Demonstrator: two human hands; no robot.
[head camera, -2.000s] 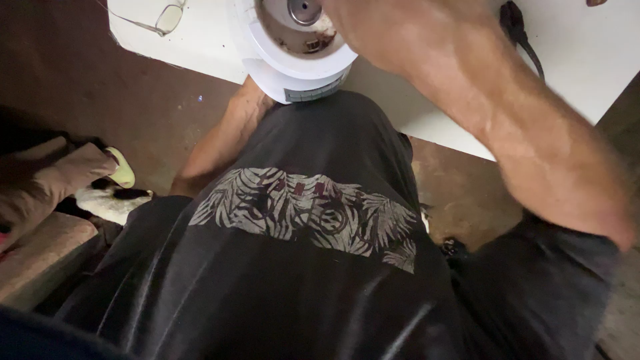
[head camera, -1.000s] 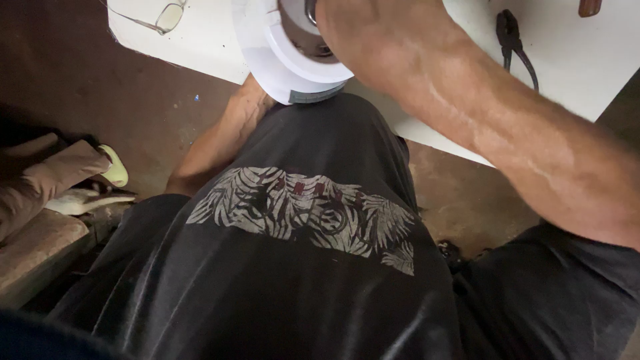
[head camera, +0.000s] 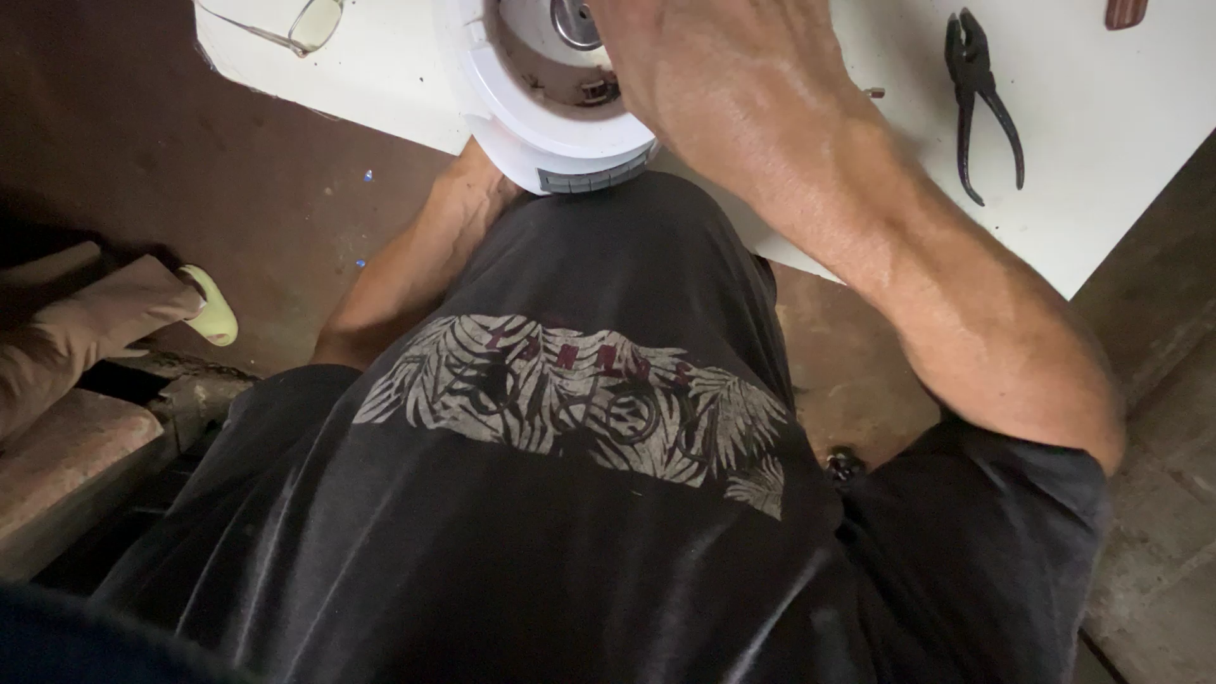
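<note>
A round white appliance housing (head camera: 546, 123) stands at the top centre, at the table's near edge. Its open hollow shows a round metal part (head camera: 577, 21) and brownish dirt or residue. My right hand (head camera: 698, 62) reaches over the right side of the hollow; its fingers are hidden or out of frame, so any grip cannot be seen. From the lower left my left forearm runs up to the housing, with only the wrist side of my left hand (head camera: 489, 176) showing. The rest lies behind or under the housing. Black pliers (head camera: 973, 95) lie on the table right of my right forearm.
Eyeglasses (head camera: 313, 27) rest on the white table (head camera: 380, 90) at upper left. A small metal piece (head camera: 875, 93) and a reddish-brown object (head camera: 1126, 13) lie at right. Another person's leg (head camera: 104, 318) with a pale green shoe (head camera: 210, 306) is at left, near a bench-like block (head camera: 76, 475).
The round metal part, mostly covered by my right hand one second ago, shows again beside it. More of the pliers is in view than two seconds ago. My left forearm stays by the housing.
</note>
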